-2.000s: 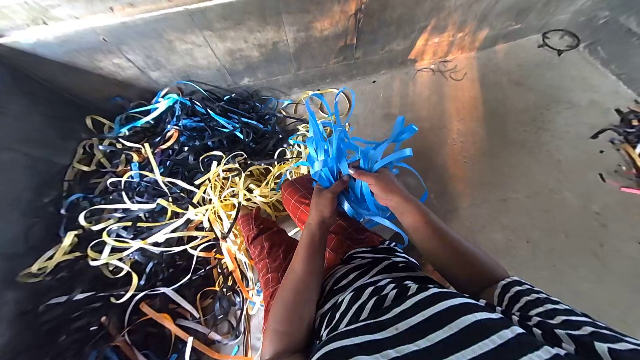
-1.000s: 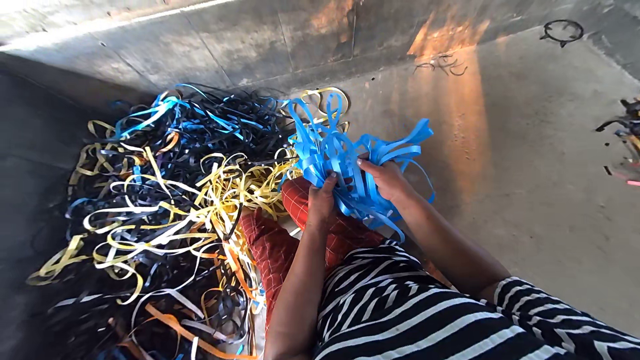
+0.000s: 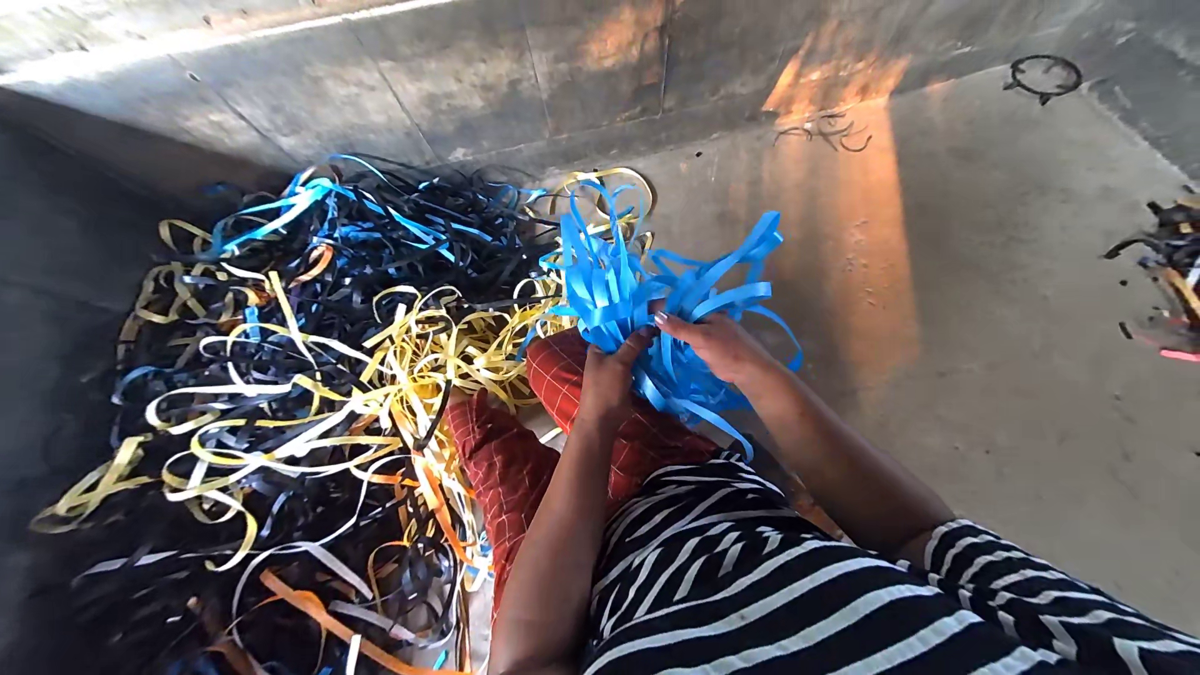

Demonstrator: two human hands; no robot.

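Observation:
A loose bunch of bright blue plastic strapping point(image 3: 609, 286) is gathered over my knees, its loops sticking up and out to both sides. My left hand point(image 3: 614, 370) grips the lower left part of the bunch, thumb on top. Close beside it, my right hand point(image 3: 712, 342) holds the strands on the right, with thumb and forefinger near the middle; its other fingers are partly hidden by the strips. More blue strands hang below the hands towards my lap. Yellow strapping point(image 3: 450, 352) lies tangled just left of my knees.
A large heap of black, blue, white and orange strapping point(image 3: 328, 281) spreads across the left. Behind it runs a grey wall point(image 3: 450, 75). A dark ring point(image 3: 1045, 80) lies at the far right corner of the floor point(image 3: 1012, 281), and another pile of scraps point(image 3: 1177, 272) sits at the right edge.
Both hands stay on the blue strapping. My right hand has shifted slightly, and its thumb and forefinger are now nearer my left hand than one second ago.

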